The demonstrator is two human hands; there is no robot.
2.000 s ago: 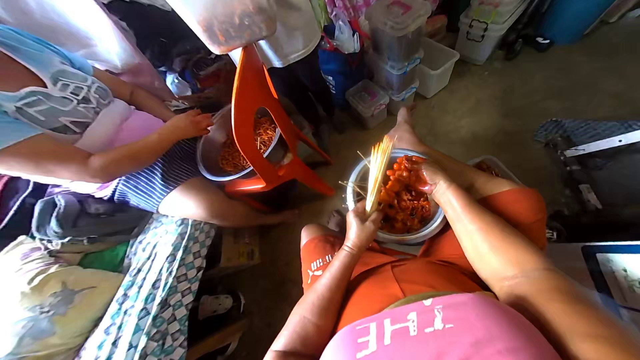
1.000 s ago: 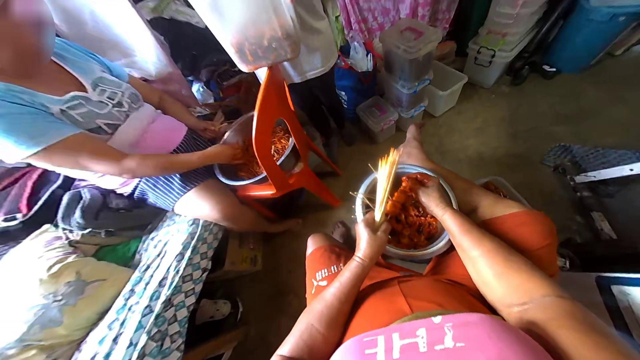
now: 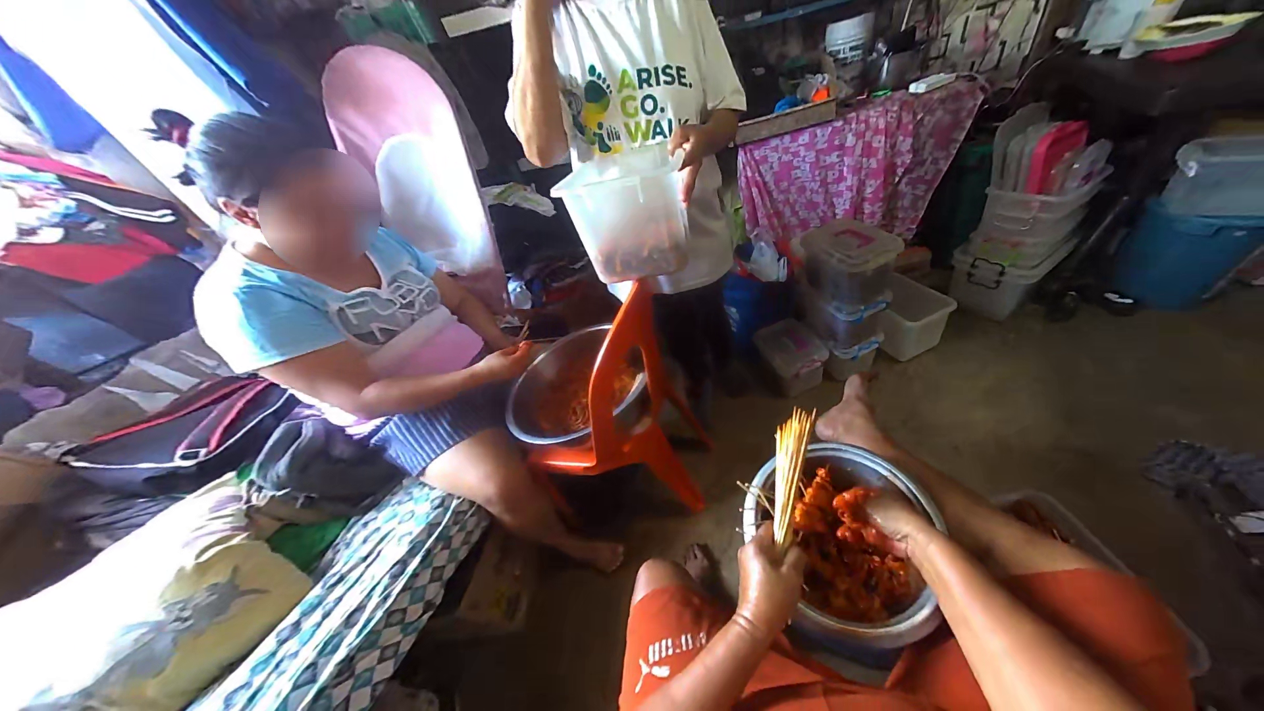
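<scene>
A round metal basin [image 3: 933,597] rests between my legs, holding red-orange marinated meat pieces [image 3: 849,578]. My left hand [image 3: 772,578] is closed around a bundle of thin wooden skewers [image 3: 790,464] that points up over the basin's left side. My right hand [image 3: 897,523] is inside the basin at its right, its fingers on the meat; whether they pinch a piece cannot be told. A few thin sticks poke out past the basin's left rim.
An orange plastic chair [image 3: 642,434] at left bears another metal basin [image 3: 533,430] of reddish food; a seated person's hand is at it. A standing person holds a translucent plastic tub [image 3: 627,212]. Stacked plastic containers [image 3: 847,267] stand ahead, and a tray [image 3: 1086,543] lies right of my leg.
The view has tilted upward. My left hand still holds the skewers, and my right hand remains at the meat. The seated person's hand was inside the other basin and is now at its rim.
</scene>
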